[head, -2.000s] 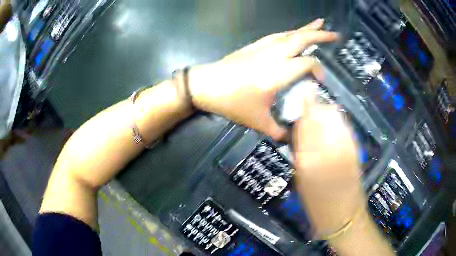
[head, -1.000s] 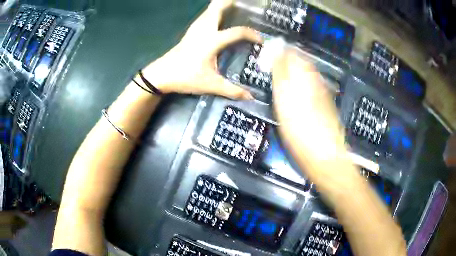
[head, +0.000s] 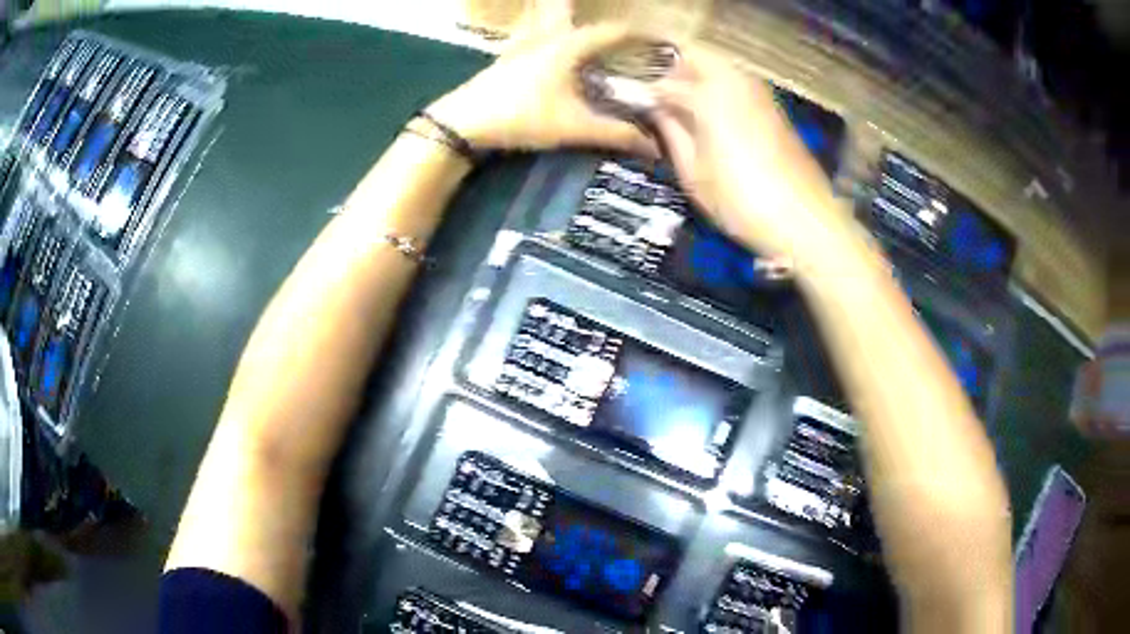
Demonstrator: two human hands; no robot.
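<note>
Both bare hands meet over the far end of a clear plastic tray (head: 452, 427) that holds two rows of black keypad phones. My left hand (head: 539, 99) has thumb and fingers around the near end of one phone (head: 632, 77), partly hidden by the hands. My right hand (head: 731, 143) is at the same phone, with a small white patch under its fingertips that looks like a wiping cloth (head: 630, 93). The fingers are blurred. Nearer phones (head: 620, 390) lie face up in their pockets, keys left and blue-marked screens right.
Another clear tray with phones (head: 105, 136) lies on the dark green mat (head: 236, 248) at the left. A pale wooden edge (head: 991, 186) runs along the back right. A smartphone with a pink-lit screen (head: 1047, 539) is at the lower right. A small whitish-red object (head: 1103, 390) is at the right edge.
The view has shifted over the tray. Both hands have moved towards its far end and come together. The left hand, spread around a pocket one second ago, is now closed in around a phone.
</note>
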